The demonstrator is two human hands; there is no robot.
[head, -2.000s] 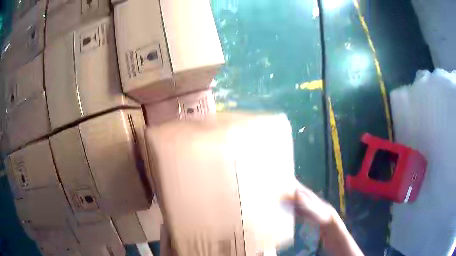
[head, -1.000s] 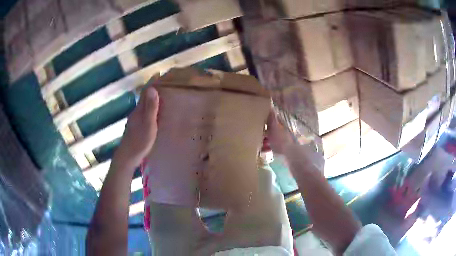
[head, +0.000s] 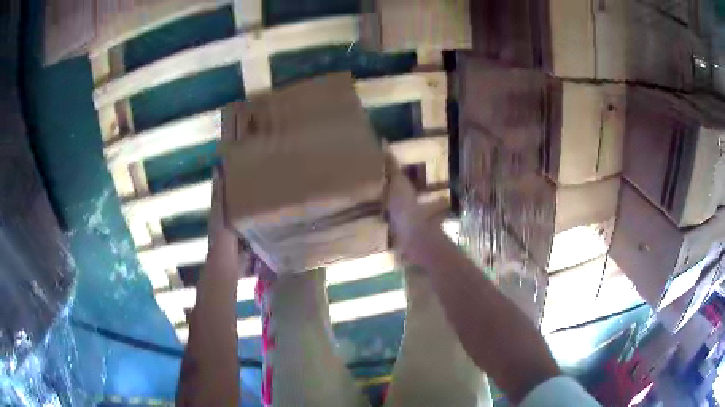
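Observation:
A brown carton (head: 306, 163) is held between my two hands, tilted, above a pale wooden pallet (head: 187, 69). My left hand (head: 225, 211) is flat against the carton's left side. My right hand (head: 401, 207) presses its right side; the hand is slightly blurred. The carton hides part of the slats below it. I cannot tell whether it touches the pallet.
Cartons (head: 421, 22) sit at the pallet's far edge, more at the upper left (head: 71, 28). A carton stack (head: 584, 131) stands on the right, partly film-wrapped. Clear film (head: 40, 318) hangs at the left. A red object (head: 624, 380) is at the lower right. My legs are below the carton.
The view has turned from the carton stack and red stool to the pallet. The held carton has moved forward, away from my body and out over the slats, and tilted. Both hands still hold it.

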